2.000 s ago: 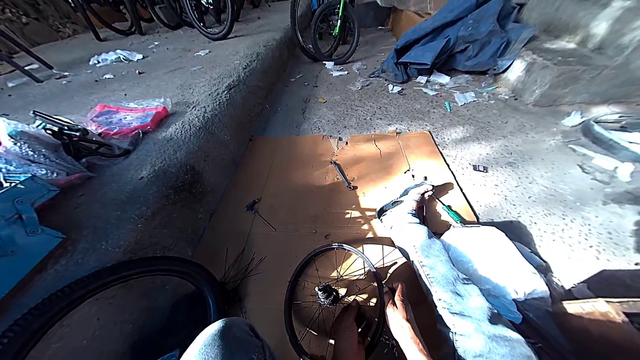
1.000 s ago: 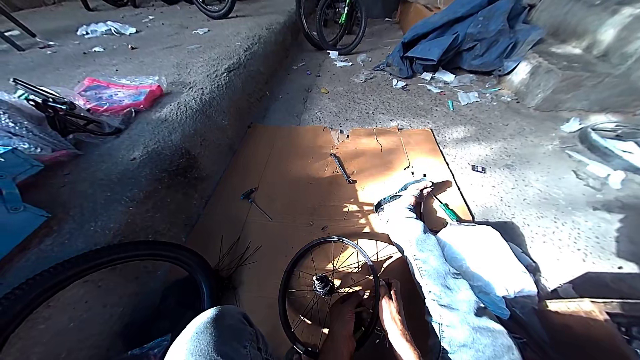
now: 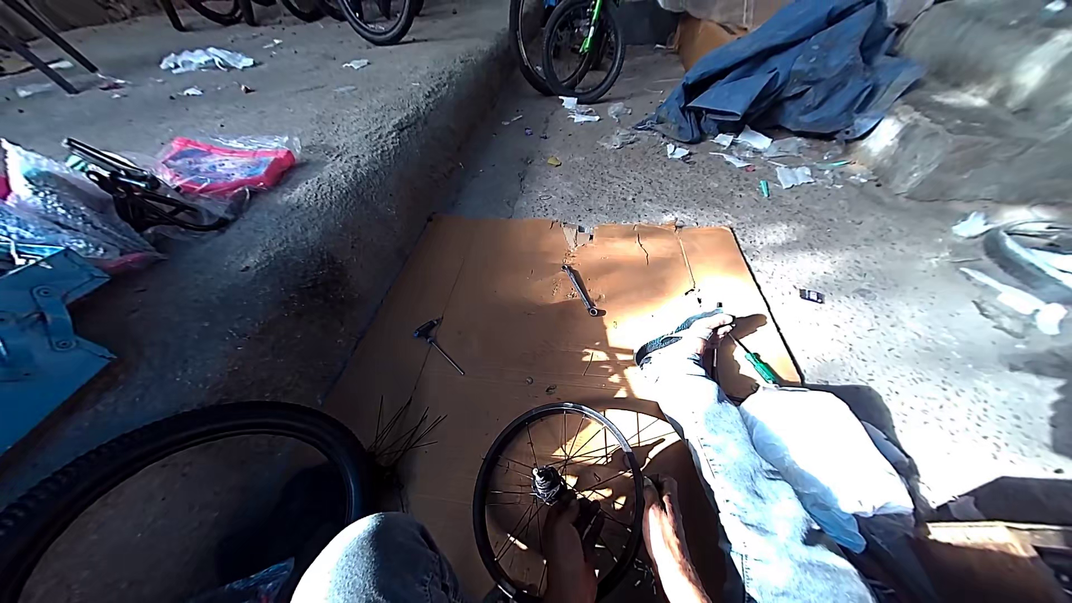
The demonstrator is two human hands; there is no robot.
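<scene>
A spoked bicycle wheel (image 3: 483,494) without a tyre stands tilted between my legs, above a cardboard sheet (image 3: 502,276). My left hand (image 3: 571,532) is inside the rim, among the spokes just below the hub (image 3: 548,484). At the rim's right side is my right hand (image 3: 662,502), its fingers touching or close to the rim. Shadow hides the fingertips of both hands, so their exact hold cannot be told. Loose spokes (image 3: 406,435) lie left of the wheel. Farther up the cardboard are a wrench (image 3: 580,291) and a T-handle tool (image 3: 438,343).
A bicycle tyre (image 3: 251,412) lies at lower left, near a blue metal toolbox (image 3: 50,335). A green-handled screwdriver (image 3: 760,367) is beside my foot. Plastic-wrapped parts (image 3: 134,188) rest on the raised concrete ledge (image 3: 394,134). Bicycles (image 3: 582,50) and a blue tarp (image 3: 779,67) are farther back.
My left hand has shifted slightly up toward the hub since the earliest frame. My right hand stays by the right side of the rim.
</scene>
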